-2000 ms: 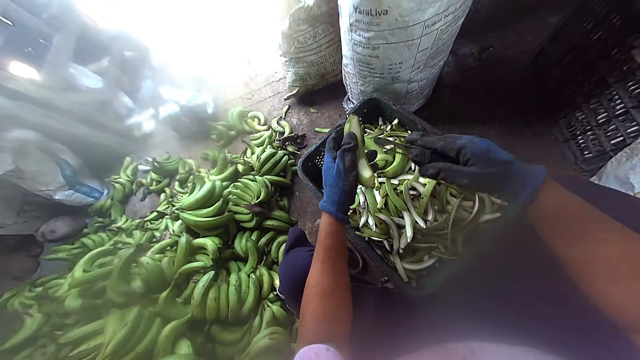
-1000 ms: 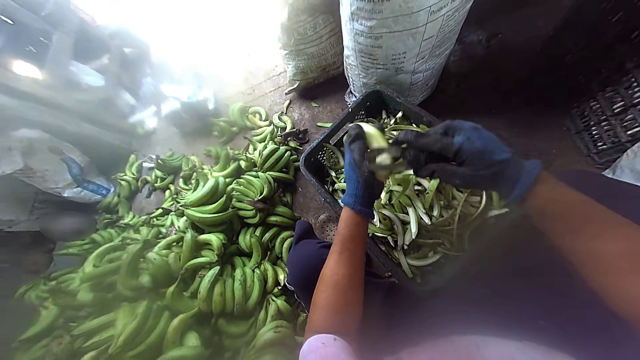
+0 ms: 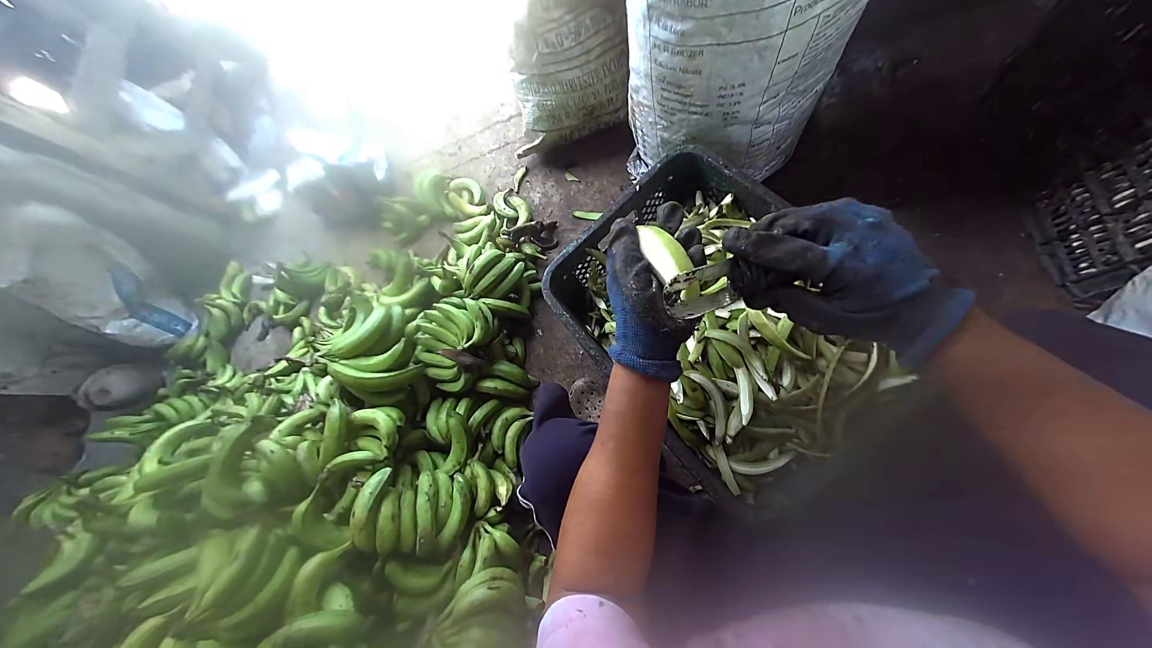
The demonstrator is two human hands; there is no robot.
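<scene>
My left hand [image 3: 643,297], in a blue and black glove, grips a partly peeled green banana [image 3: 664,255] above a black plastic crate [image 3: 576,261]. In my right hand [image 3: 832,270], gloved the same way, is a peeler with a metal loop blade [image 3: 697,290]; its handle is hidden in the fingers. The blade lies against the lower end of the banana. Below both hands, green and whitish banana peels [image 3: 742,378] fill the crate.
Many bunches of green bananas [image 3: 423,342] lie on the floor at the left. Two filled woven sacks, one white [image 3: 729,81] and one duller [image 3: 571,72], stand behind the crate. Another black crate [image 3: 1098,225] is at the right. My knee [image 3: 558,450] is beside the peel crate.
Two seconds ago the right hand was apart from the banana; now its blade is against it. The left hand has kept hold of a banana over the crate.
</scene>
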